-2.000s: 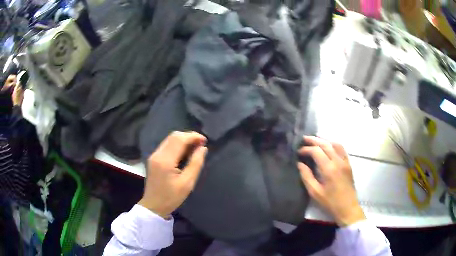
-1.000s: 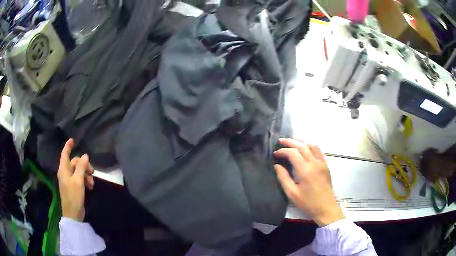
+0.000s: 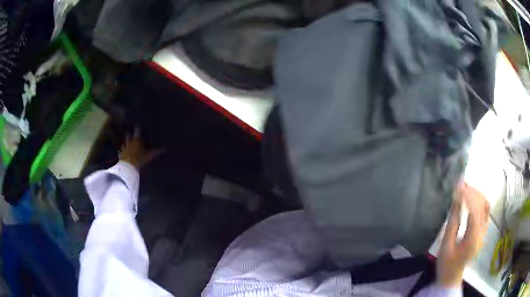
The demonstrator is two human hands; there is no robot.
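Observation:
A large charcoal garment piece [image 3: 360,168] hangs over the table's front edge towards my lap. My right hand [image 3: 465,223] is at its right edge, fingers slightly bent and blurred; whether it grips the cloth cannot be told. My left hand [image 3: 136,152] reaches down into the dark area below the table, left of the garment. It is small and shadowed, and whether it holds anything cannot be told.
The white table's red edge [image 3: 203,100] runs diagonally, with more dark cloth [image 3: 238,43] on top. A bright green rim [image 3: 72,110] stands at the left, with blue material [image 3: 29,249] below it. Yellow-handled shears [image 3: 501,252] lie at the far right.
The view has swung left and down, so the sewing machine is mostly out of frame. My left hand has moved from beside the table edge to below it. My right hand stays near the garment's right edge.

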